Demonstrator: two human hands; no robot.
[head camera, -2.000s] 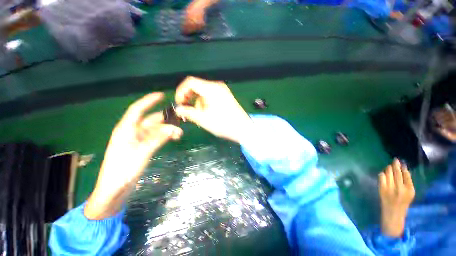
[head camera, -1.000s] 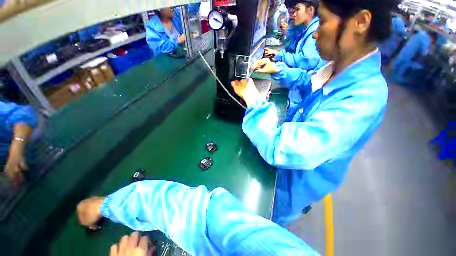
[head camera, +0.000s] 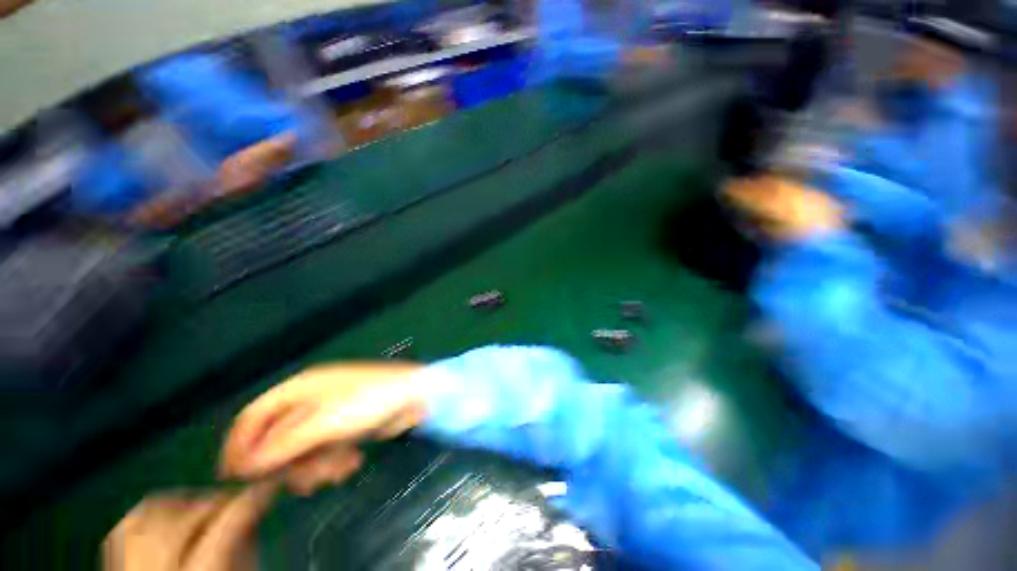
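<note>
The view is strongly blurred. My right hand (head camera: 318, 418) is over the green surface at lower left, fingers bent down, its fingertips close to my left hand. My left hand (head camera: 184, 535) is cut off by the bottom edge. Anything between the fingertips cannot be made out. The shiny clear blister tray (head camera: 496, 524) lies below my right sleeve, partly hidden by it. Three small dark units lie on the green surface: one (head camera: 486, 299) ahead of my right wrist and two more (head camera: 612, 336) to its right.
A person in blue sits at right, a hand (head camera: 786, 206) at a dark upright device (head camera: 769, 112). Across the raised green strip, another person's hands (head camera: 254, 164) are near a clear tray (head camera: 273, 232). Stacked greyish trays (head camera: 67, 296) stand at far left. Shelves with cartons are behind.
The view has swung back to the left and down from the neighbour. More of my left hand shows, and my hands are now close together. The three loose units appear further right in the picture.
</note>
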